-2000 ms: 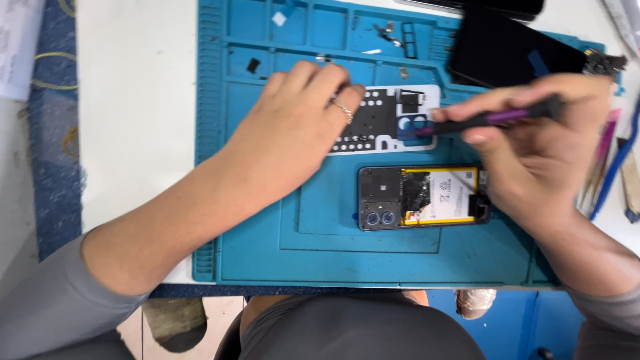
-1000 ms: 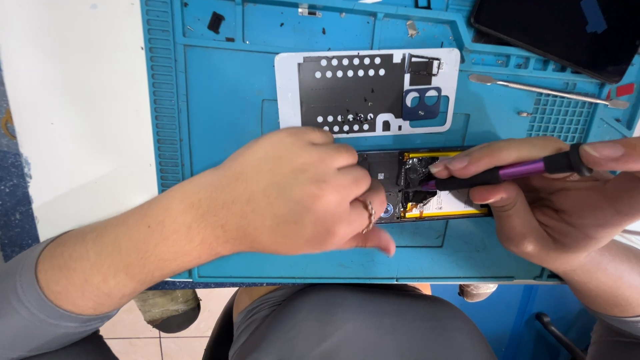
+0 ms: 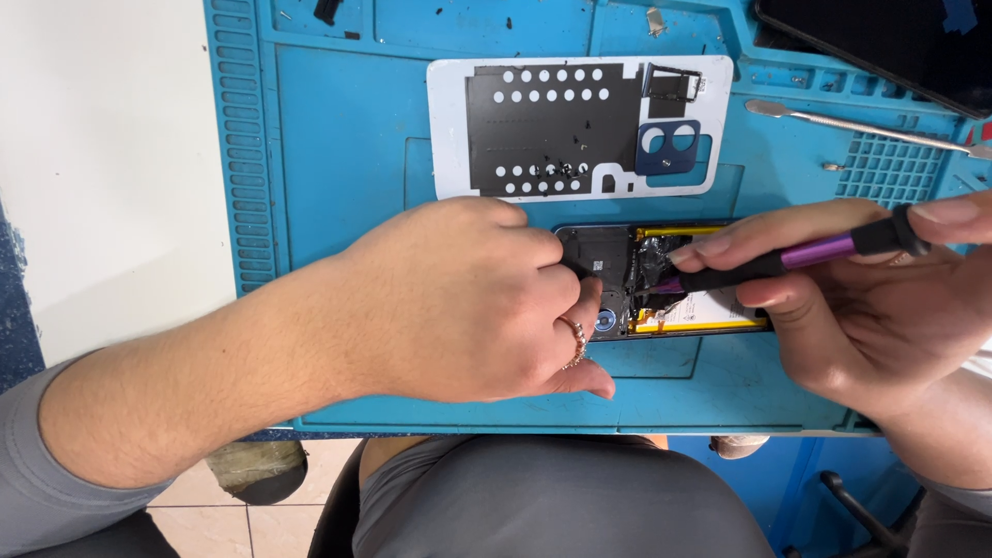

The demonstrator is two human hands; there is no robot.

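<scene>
An opened smartphone (image 3: 601,256) lies on the blue silicone repair mat (image 3: 349,155), its yellow-edged battery (image 3: 717,310) exposed beside a crumpled black film. My left hand (image 3: 480,302), with a ring on one finger, rests over the phone's camera end; its fingertips touch or nearly touch the black cover, and whether they grip anything is hidden. My right hand (image 3: 845,310) holds a purple and black precision screwdriver (image 3: 814,252), its tip at the edge of the black cover next to the film. Above the phone lies a white-edged back panel (image 3: 449,128) bearing a blue camera trim (image 3: 668,147) and small dark screws.
A metal spudger (image 3: 868,128) lies across the mat's ribbed grid at the right. Another dark screen or device (image 3: 891,46) sits at the top right. Small metal and black parts lie in the mat's upper trays (image 3: 480,27). The white tabletop (image 3: 116,155) extends at the left.
My left hand has moved from the white-edged panel to the phone. The screwdriver's tip has moved from the panel's camera trim to the phone. The view has shifted closer.
</scene>
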